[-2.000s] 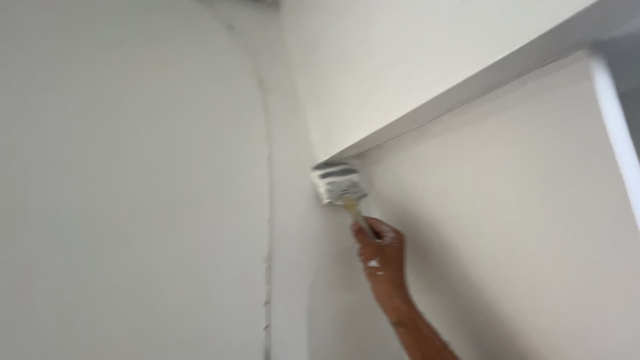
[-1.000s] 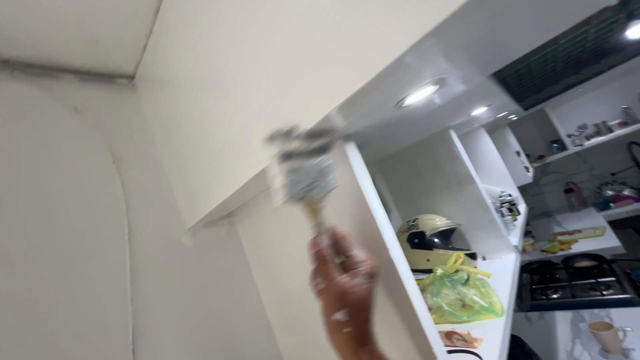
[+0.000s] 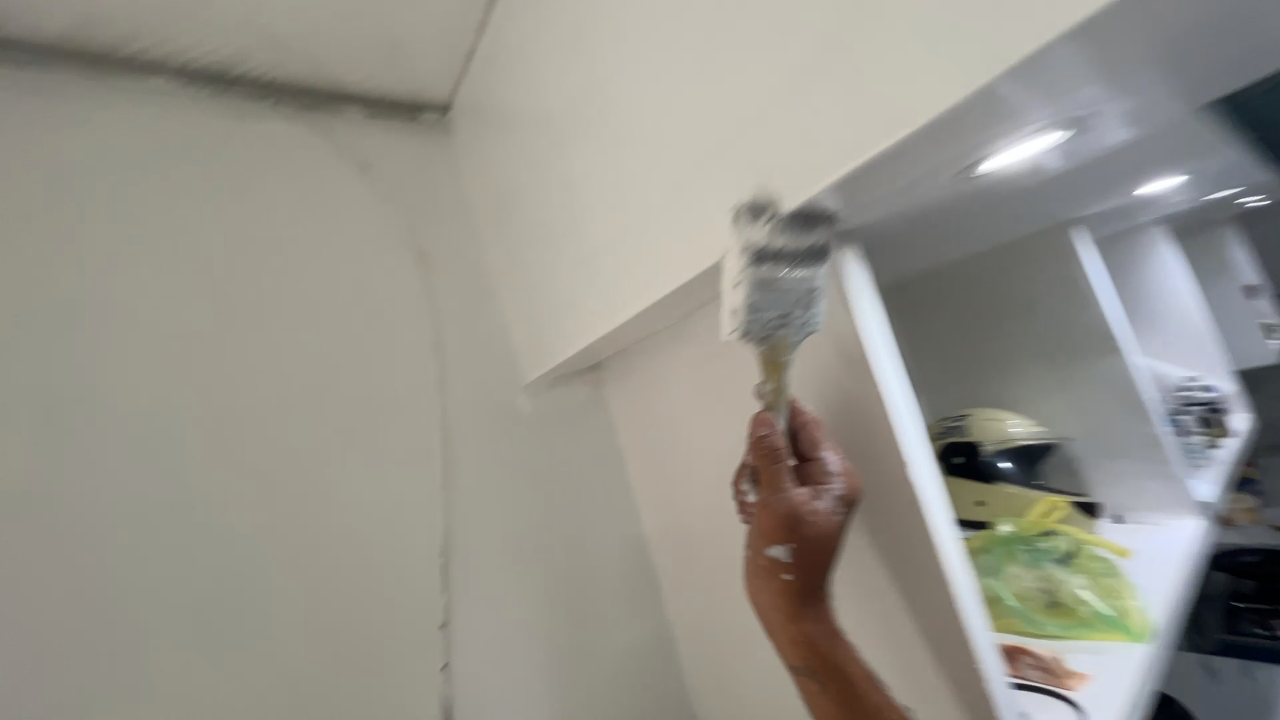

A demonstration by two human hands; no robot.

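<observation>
My right hand (image 3: 800, 490), flecked with white paint, grips the handle of a wide paintbrush (image 3: 780, 285) and points it upward. White paint coats the brush's ferrule and bristles, and dark streaks show near the blurred tip. The brush overlaps the lower edge of a white overhead panel (image 3: 640, 180); whether the bristles touch it I cannot tell. Below the panel, a pale side board (image 3: 690, 450) stands behind the hand. My left hand is out of view.
A pale wall (image 3: 220, 400) with a rough vertical seam fills the left, under a ceiling (image 3: 250, 40) with a dark joint. At right, white shelving (image 3: 925, 480) holds a cream helmet (image 3: 1000, 450) and a green plastic bag (image 3: 1060, 580). Recessed lights (image 3: 1025, 152) glow above.
Two seconds ago the brush was at the inner corner beneath the panel; now it is farther right along the panel's edge, near the shelf's upright. The view has swung right.
</observation>
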